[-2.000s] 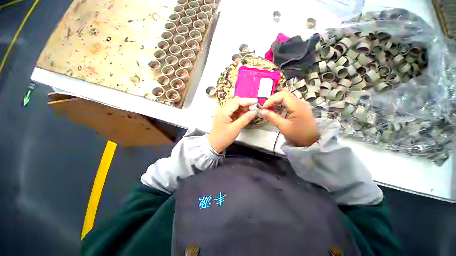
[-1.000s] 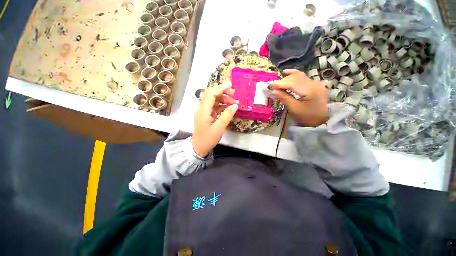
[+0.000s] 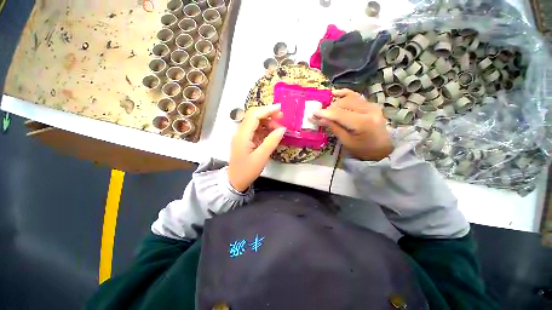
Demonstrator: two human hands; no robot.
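A bright pink block (image 3: 292, 104) lies on a mottled yellow-black round base (image 3: 260, 89). A small white pad (image 3: 310, 114) sits on the right part of the block. My left hand (image 3: 254, 145) is at the block's left edge, thumb and fingers apart; whether it holds anything small between them is hidden. My right hand (image 3: 357, 124) has its fingertips pinched over the right edge of the white pad; what is between them is too small to tell. A thin black cord (image 3: 335, 169) hangs over the table's front edge below my right hand.
A tan stained board (image 3: 91, 60) with rows of rings (image 3: 195, 77) is at the left. A heap of loose rings (image 3: 417, 75) lies on clear plastic (image 3: 528, 91) at the right. A dark grey and pink glove (image 3: 349, 57) and several loose rings (image 3: 281, 48) lie behind the base.
Two seconds ago both hands met at the block's front edge; now they are apart on either side. In the last second my right fingertips moved left onto the white pad. The view has shifted slightly.
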